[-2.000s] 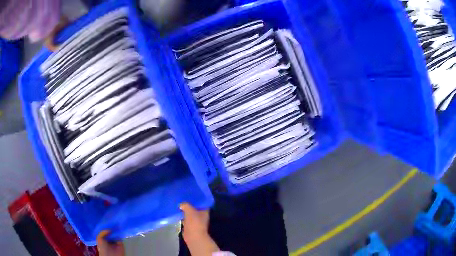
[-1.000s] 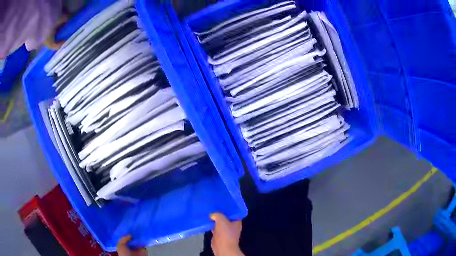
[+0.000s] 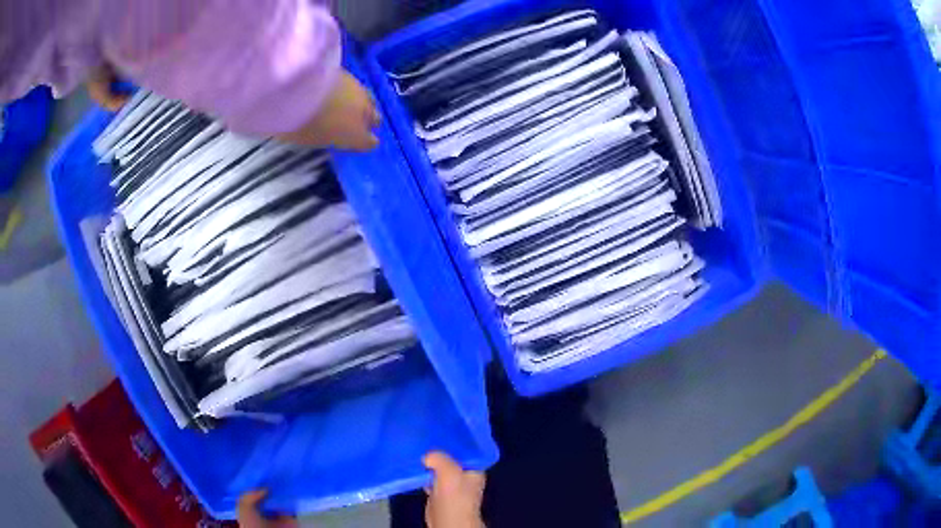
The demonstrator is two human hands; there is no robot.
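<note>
A blue tote (image 3: 341, 469) at the left holds a row of dark panels in white sleeves (image 3: 258, 258), with a few larger flat ones (image 3: 134, 309) along its left side. My left hand (image 3: 263, 510) holds its near rim at the bottom, partly cut off by the picture's edge. My right hand (image 3: 454, 495) holds the same rim near the tote's near right corner. Part of the tote's bottom near me shows bare blue. A second blue tote (image 3: 640, 335), packed with sleeved panels (image 3: 557, 186), stands close to its right.
A co-worker's pink sleeve (image 3: 227, 62) and hand (image 3: 346, 113) reach over the left tote. More blue tote walls (image 3: 795, 155) stand at the right. A red box (image 3: 134, 459) is on the floor at lower left. Light-blue stools (image 3: 779, 510) and a yellow floor line (image 3: 764, 438) lie at lower right.
The co-worker's arm has come across the left tote, its hand at the tote's right wall. Both totes shifted right in view, then slightly back left. My hands stay on the rim.
</note>
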